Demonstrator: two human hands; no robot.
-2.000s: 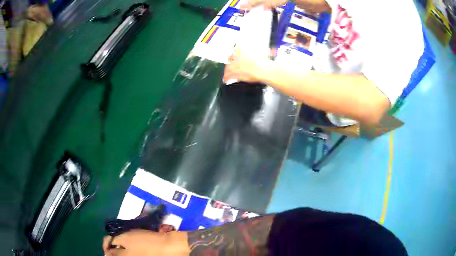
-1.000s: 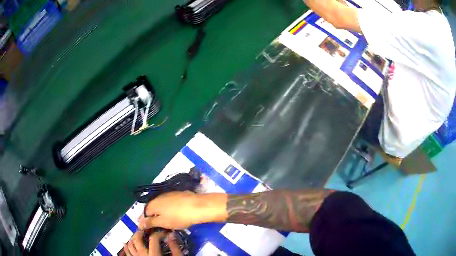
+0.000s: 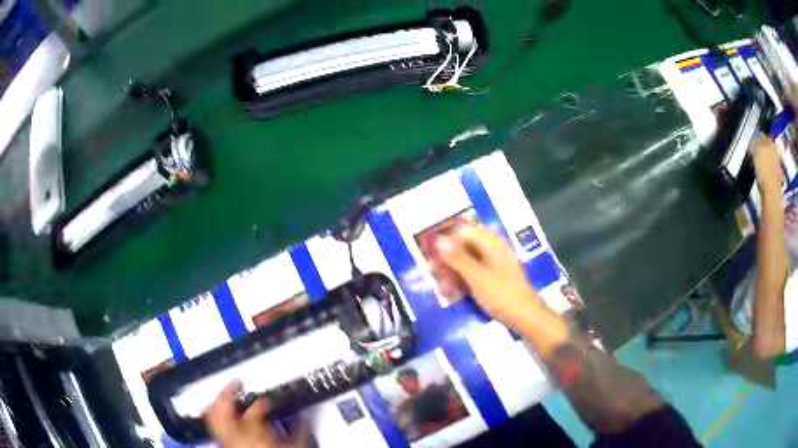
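Observation:
A black housing [image 3: 289, 372] lies slanted on the printed sheet [image 3: 516, 367], open side up. Its silver-white inner strip [image 3: 271, 367] shows, and thin wires [image 3: 378, 317] crowd its right end. A black cord runs from that end up to the sheet's far edge. My left hand [image 3: 241, 422] grips the housing's near edge at its left part; the picture's bottom edge cuts it off. My right hand [image 3: 477, 267] is blurred above the sheet, right of the housing and apart from it. Its fingers are bent close together; whether they hold anything is unclear.
More black housings with white leads lie on the green belt [image 3: 289, 166] beyond the sheet. White covers [image 3: 46, 162] lie far left. Dark housings [image 3: 44, 394] stand at lower left. A coworker's arm [image 3: 770, 254] reaches to a housing [image 3: 742, 144] at right, past the dark glossy surface [image 3: 604, 201].
The view has swung left. The housing on the sheet now shows fully. My right hand, earlier close to my left at the housing, is now apart from it at the right.

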